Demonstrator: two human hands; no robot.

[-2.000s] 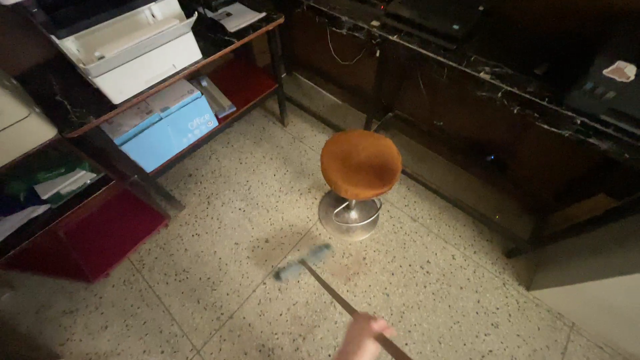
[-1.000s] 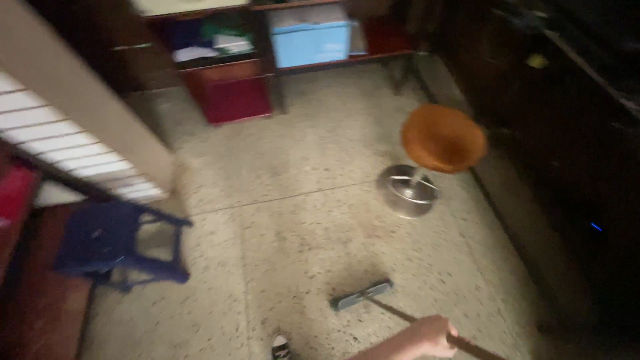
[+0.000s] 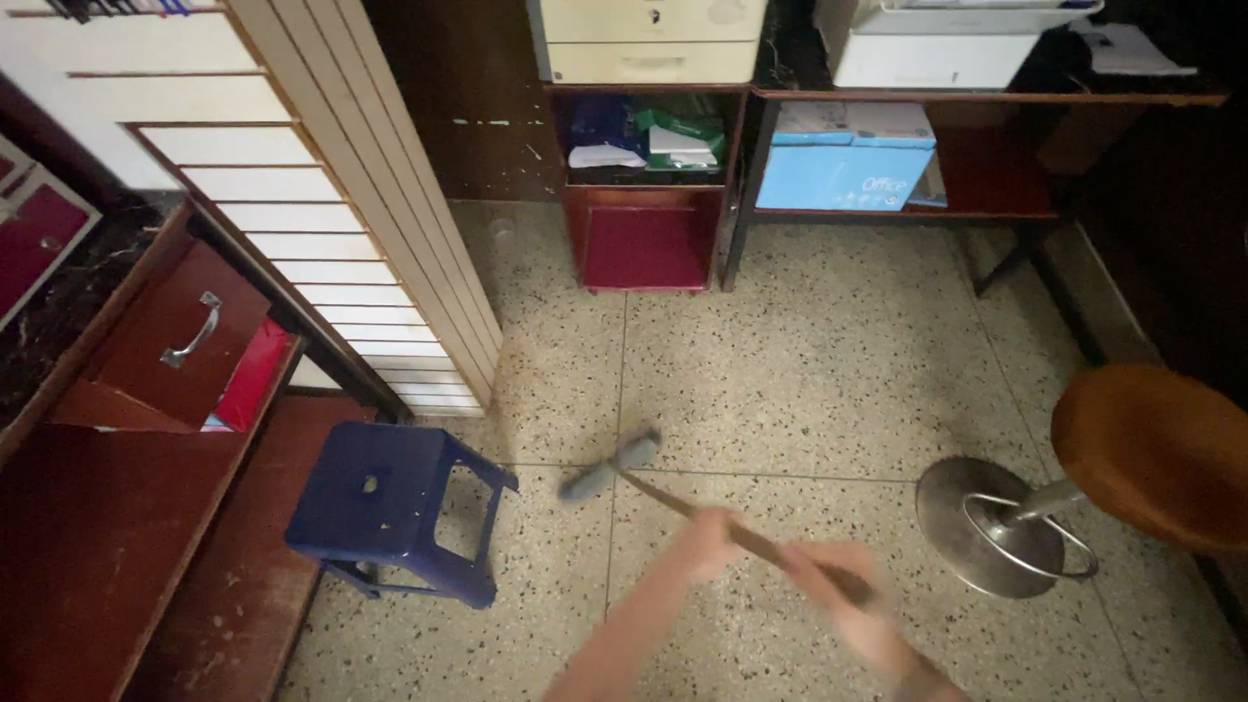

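A broom or floor brush with a grey-blue head lies across my view, its head on the speckled terrazzo floor. Its long thin handle slants down to the right. My left hand grips the handle at its middle, closer to the head. Around the handle near its upper end is my right hand, blurred, the end of the handle showing by it. Whether the head bears bristles or a pad, I cannot tell.
A blue plastic stool stands left, beside a wooden shelf unit. An orange round stool with a metal base is at right. Behind are a small red-floored cabinet and a light blue box on a shelf.
The view has swung left. Both hands now show on the handle, where only one was visible before. The brush head has moved away from me, near the blue stool.
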